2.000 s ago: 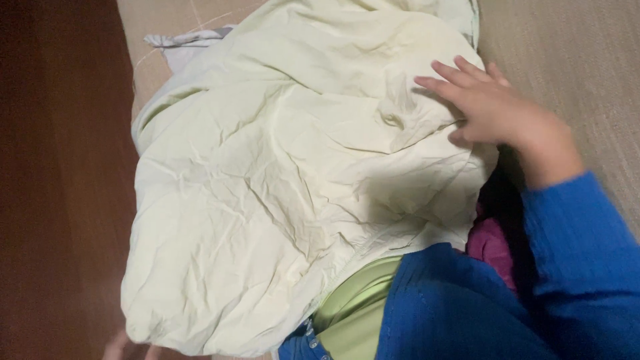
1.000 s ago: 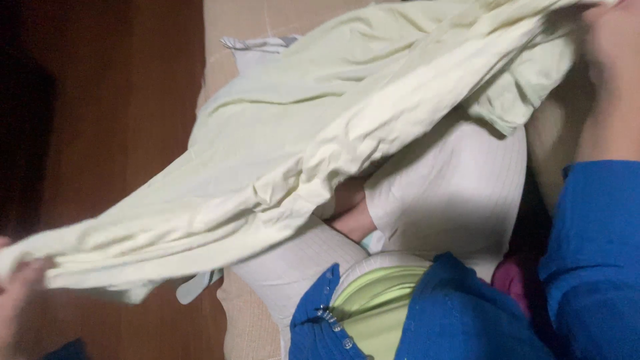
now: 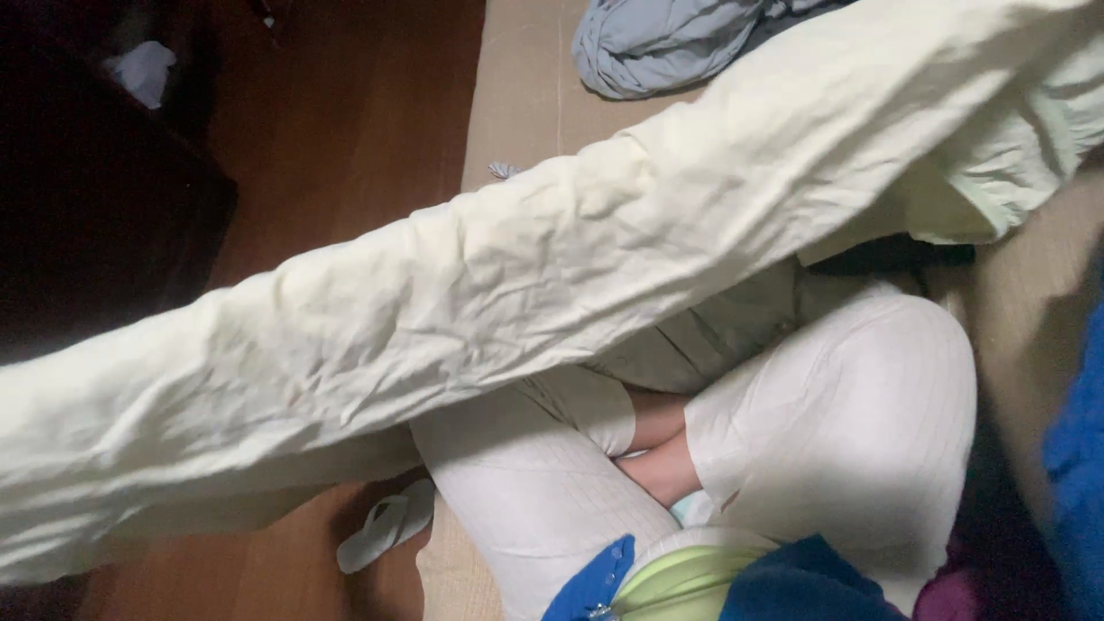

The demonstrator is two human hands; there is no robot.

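Observation:
A pale yellow-green cloth [image 3: 517,276] stretches across the head view in a long diagonal band, from the lower left edge to the upper right. It hangs in the air over my crossed legs, wrinkled along its length, and a looser fold drops at the right. Both of my hands are outside the frame, beyond the two ends of the cloth. Only part of a blue sleeve [image 3: 1078,457] shows at the right edge.
My legs in pale trousers [image 3: 828,431] are crossed on a beige-covered seat [image 3: 517,112]. A bundled grey cloth [image 3: 664,43] lies at the top. A light slipper [image 3: 385,526] rests on the dark wooden floor [image 3: 345,112]. A dark piece of furniture [image 3: 95,198] stands at left.
The cloth lay spread over my lap two seconds ago, then was lifted between both hands. It is now a raised diagonal band, both hands have left the view, and the grey bundle shows.

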